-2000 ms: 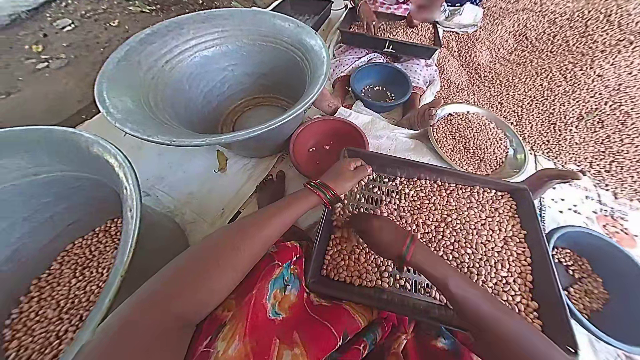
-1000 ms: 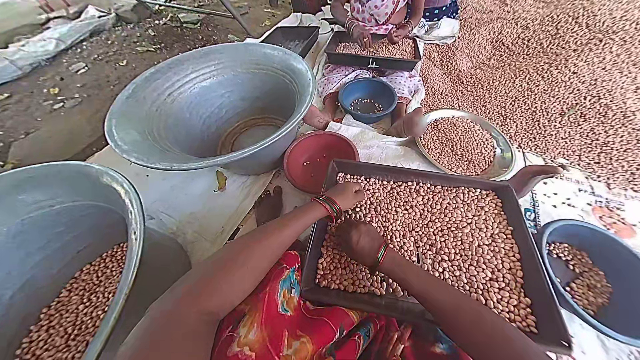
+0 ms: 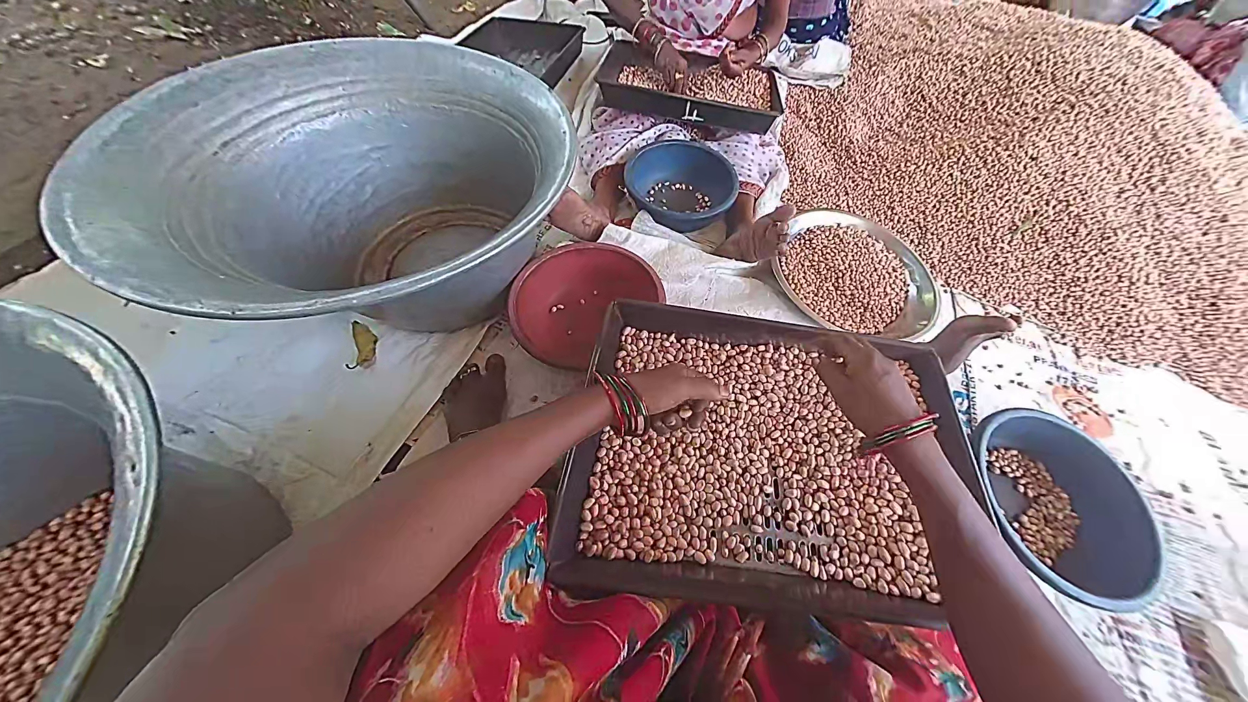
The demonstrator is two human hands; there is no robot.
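Note:
A dark slotted tray (image 3: 751, 595) filled with reddish-brown shelled nuts (image 3: 673, 487), probably peanuts, rests on my lap. My left hand (image 3: 675, 395), with bangles at the wrist, is over the upper left part of the nuts, its fingers curled; whether it pinches a nut is hidden. Near the tray's upper right edge is my right hand (image 3: 863, 380), fingers bent down at the nuts, what they hold unclear. Bare slots of the tray bottom show at lower middle. Beyond its upper left corner sits a red bowl (image 3: 585, 302) with a few pale bits.
A large metal basin (image 3: 322, 175) and another with nuts (image 3: 136, 458) stand left. A steel plate of nuts (image 3: 843, 278) and a blue-grey tub (image 3: 1111, 517) lie right. Ahead, a person's hands (image 3: 707, 58) work over another tray, near a blue bowl (image 3: 682, 185). A nut heap (image 3: 1014, 166) spreads right.
My hands were close together at the tray's left part and are now apart. My right hand has moved to the tray's upper right. The nuts' spread has shifted, with bare slots now at lower middle.

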